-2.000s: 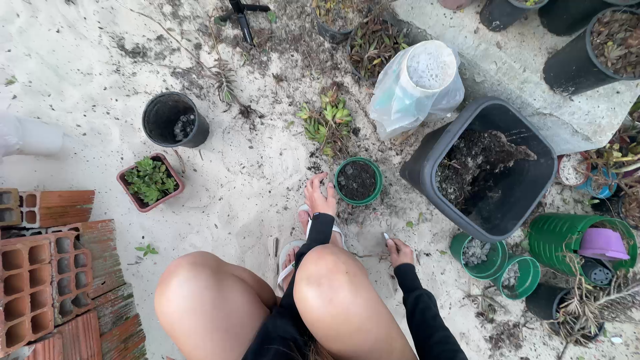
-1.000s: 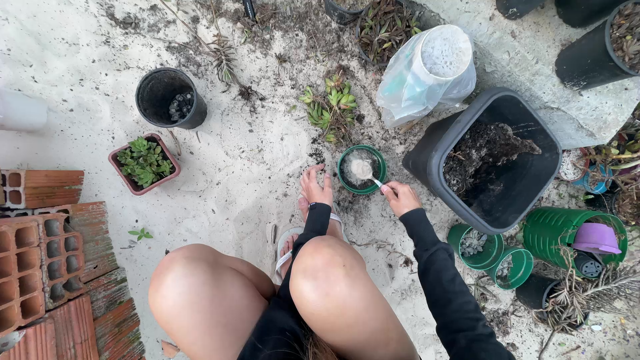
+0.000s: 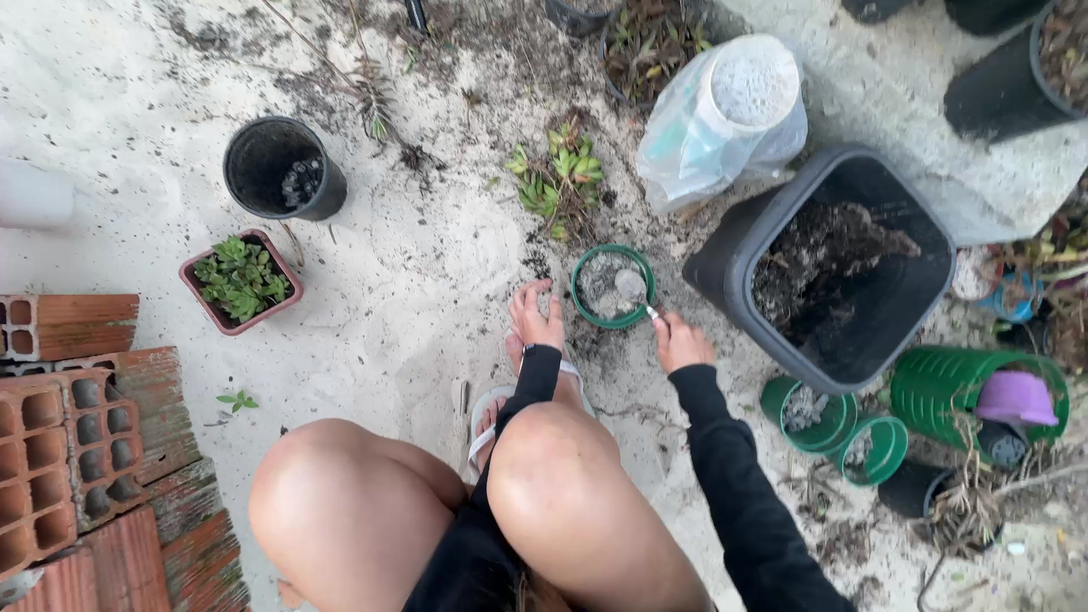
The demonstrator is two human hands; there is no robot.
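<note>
A small green plastic pot (image 3: 614, 286) stands on the sand, with grey-white material spread over its dark soil. My right hand (image 3: 682, 342) grips the handle of a spoon (image 3: 631, 287), whose bowl is inside the pot. Just left of the pot is my left hand (image 3: 536, 314), fingers apart and holding nothing; whether it touches the rim I cannot tell. An uprooted succulent (image 3: 558, 181) with roots and soil lies above the pot.
Right of the pot, a large dark square planter (image 3: 739, 263) holds soil. A bagged white container (image 3: 722, 119) stands above it. Small green pots (image 3: 875, 450) are at lower right, a black pot (image 3: 285, 168) and potted succulent (image 3: 241, 281) at left, hollow bricks (image 3: 68, 459) at lower left.
My right hand has moved from the sand to the pot, bringing the spoon into it. The dark soil seen at first now has grey-white material on it. My left hand stays beside the pot.
</note>
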